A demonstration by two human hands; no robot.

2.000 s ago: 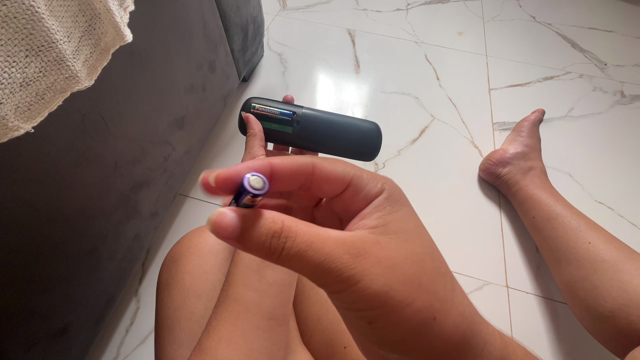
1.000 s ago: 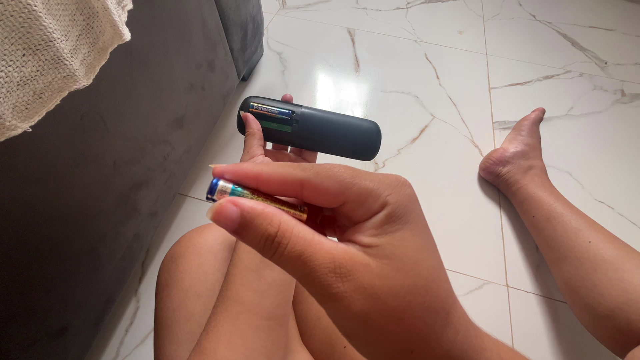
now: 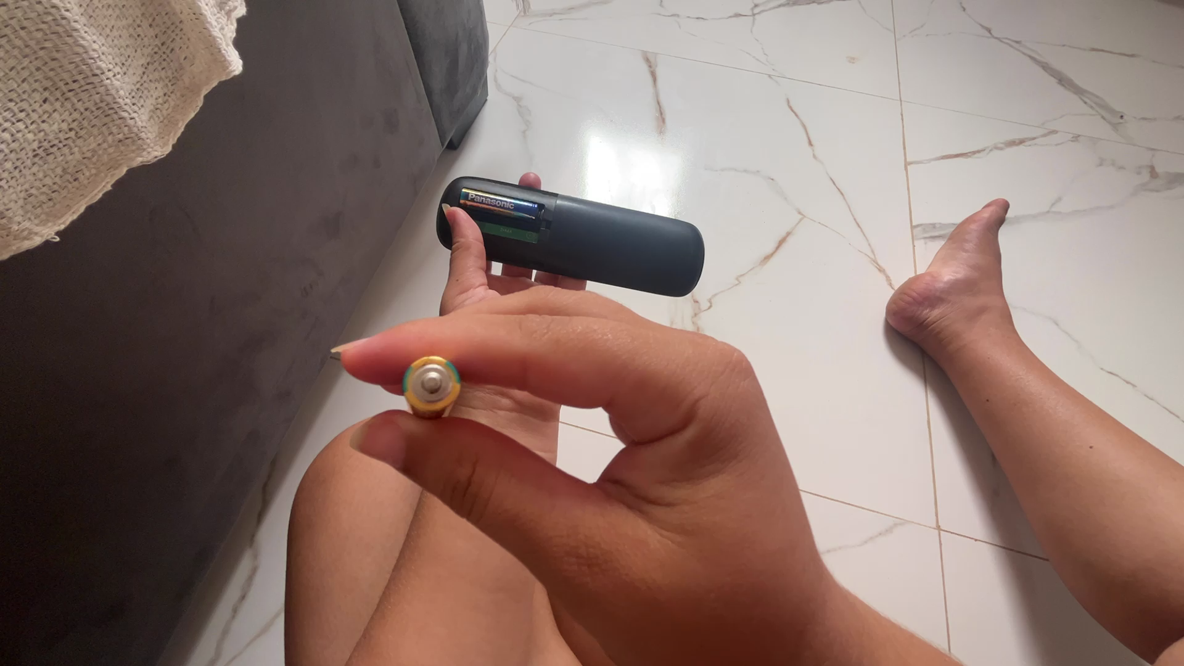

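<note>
Between the thumb and forefinger of my right hand is a small cylindrical battery, its end with the raised metal terminal facing the camera. Farther off, my left hand holds a dark remote control from below, with the thumb over its left end. The remote's battery compartment is uncovered. One Panasonic battery lies in the upper slot, and the lower slot shows a green strip. My right hand hides part of my left palm and wrist.
Dark grey upholstered furniture stands at the left, with a cream woven cloth over it. Below is a white marble-look tiled floor. A bare foot rests on it at the right, and bare legs are at the bottom.
My right fingers have turned the battery: a purple-rimmed flat end faced the camera first, then its side showed, and now the terminal end does. My left hand and the remote have stayed put.
</note>
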